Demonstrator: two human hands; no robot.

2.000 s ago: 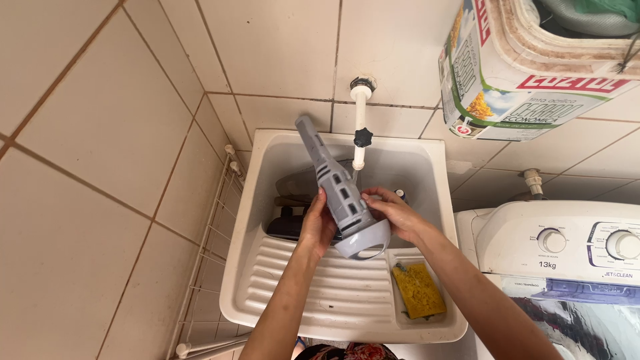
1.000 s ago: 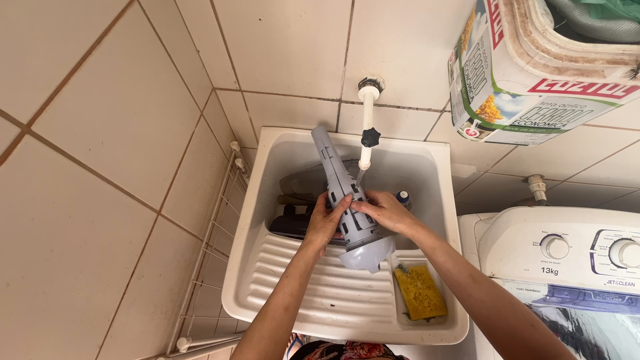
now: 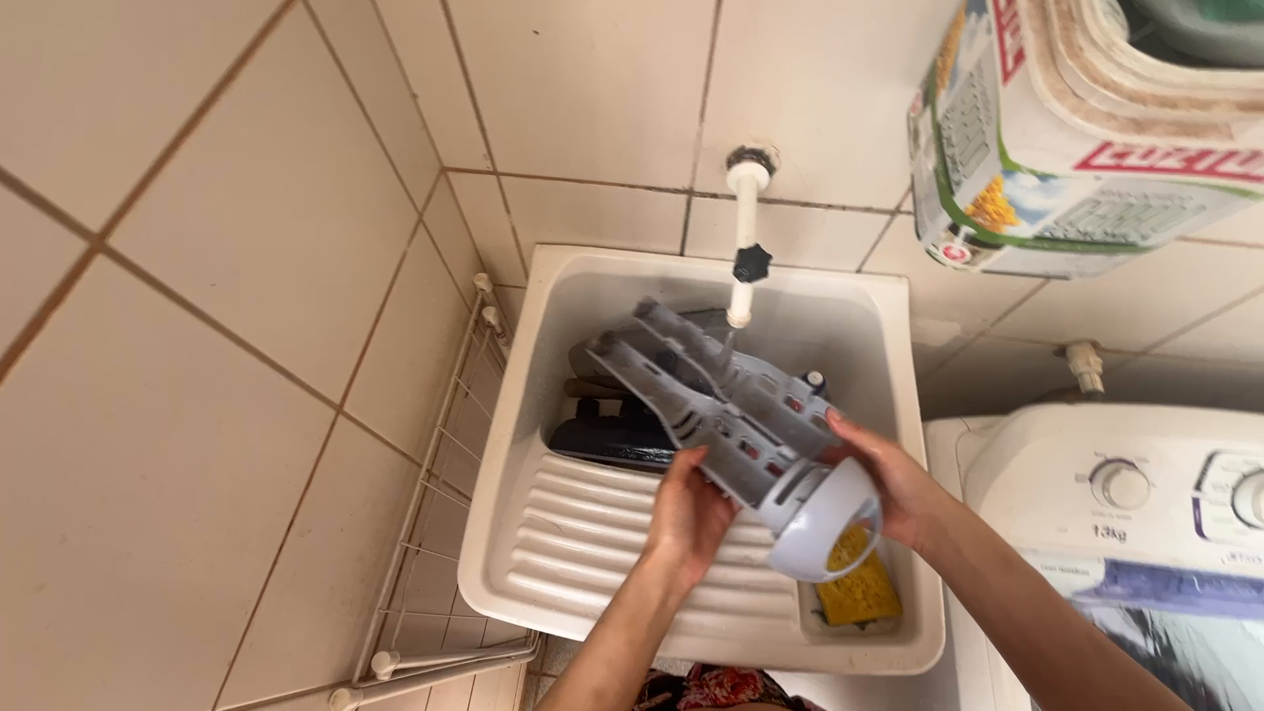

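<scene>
Both of my hands hold a grey plastic housing (image 3: 755,434), spread lengthwise into two hollow halves with slots, above the white laundry sink (image 3: 632,642). At its lower end is a rounded light-grey part with an oval opening. My left hand (image 3: 686,513) grips the near half; my right hand (image 3: 884,474) holds the far side near the rounded end. Water from the white tap (image 3: 747,232), which has a black handle, runs onto the halves. Black plastic parts (image 3: 612,434) lie in the basin behind. A yellow sponge (image 3: 857,588) rests in the sink's corner compartment.
A white wire rack (image 3: 425,533) stands left of the sink, against the tiled wall. On the right is a washing machine (image 3: 1116,553). Above it hangs or stands a printed plastic tub (image 3: 1076,188); its support is not visible. A ribbed washboard slope (image 3: 592,533) forms the sink's front.
The grey housing, closed in the earlier frames, is now spread into two halves. Both hands have moved apart, and the inner faces show.
</scene>
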